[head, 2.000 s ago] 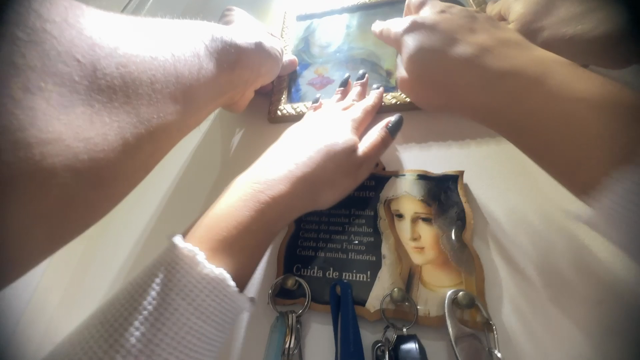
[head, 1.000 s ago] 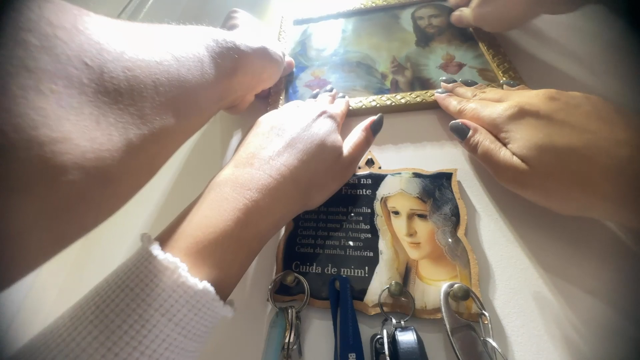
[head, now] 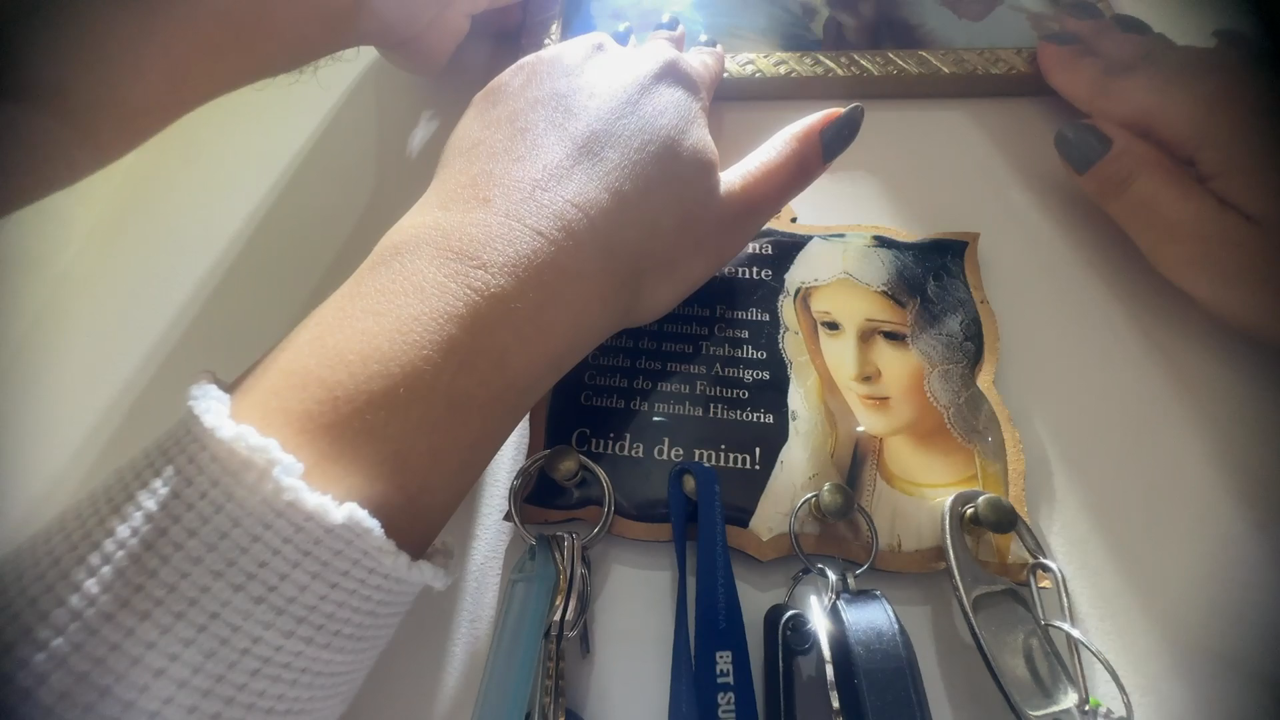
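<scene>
A framed religious picture with a gold-coloured moulded border (head: 880,66) is at the top, partly out of view. My left hand (head: 600,170), in a white waffle-knit sleeve, lies with its dark-nailed fingertips against the picture's lower left part, thumb spread to the right. At the lower right part of the border is my right hand (head: 1170,140); its fingers touch the border, and its thumb is apart below. Below the frame hangs a plaque (head: 680,400) with printed words and a veiled woman's picture, partly hidden by my left hand.
Another person's bare forearm (head: 180,80) crosses the upper left, its hand near the frame's left side. Along the plaque's lower edge, knobs hold keys (head: 565,600), a blue lanyard (head: 705,600), a dark key fob (head: 880,650) and a metal carabiner (head: 1010,620). Pale wall surrounds them.
Two seconds ago my right hand was higher over the picture; it moved down and right to the lower border. The other person's hand at top right has left view. The view has shifted closer.
</scene>
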